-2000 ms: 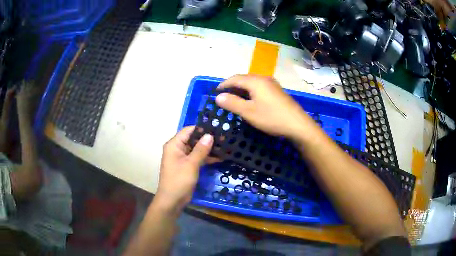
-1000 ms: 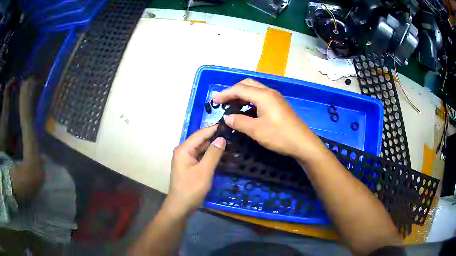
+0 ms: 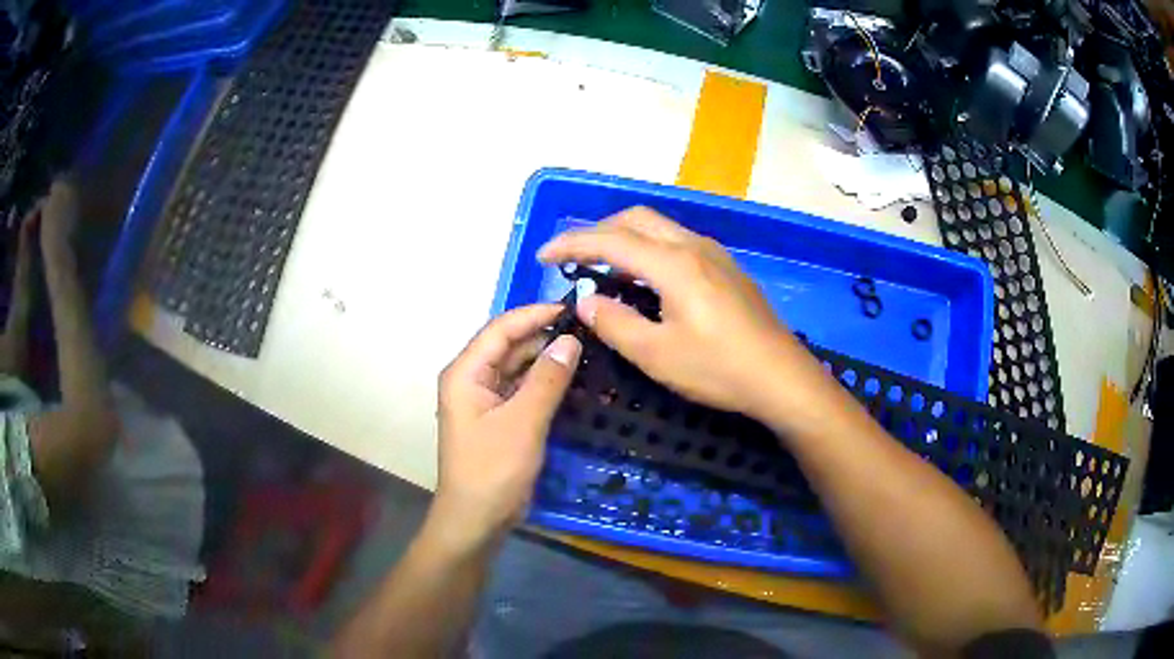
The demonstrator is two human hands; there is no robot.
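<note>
A long black perforated sheet (image 3: 901, 406) lies across the blue bin (image 3: 959, 264) and reaches past its right rim. My left hand (image 3: 496, 393) pinches the sheet's left end between thumb and finger. My right hand (image 3: 670, 290) is above that end, its thumb and fingers closed around the sheet's edge beside my left fingertips. What lies between the fingertips is partly hidden. Several small black rings (image 3: 747, 519) lie in the bin's near part, below the sheet. A few more rings (image 3: 922, 330) lie at the bin's right.
A perforated sheet (image 3: 264, 167) lies at the left beside blue bins (image 3: 161, 167). Another (image 3: 1011, 303) lies at the right. Grey-black units (image 3: 1030, 97) stand on the green mat behind. Orange tape (image 3: 724, 129) marks the table. A person's arm (image 3: 65, 348) shows at the left.
The sheet's left end was flatter and more visible; my fingers now cover it. My right hand has moved down against my left fingertips. The view has shifted slightly.
</note>
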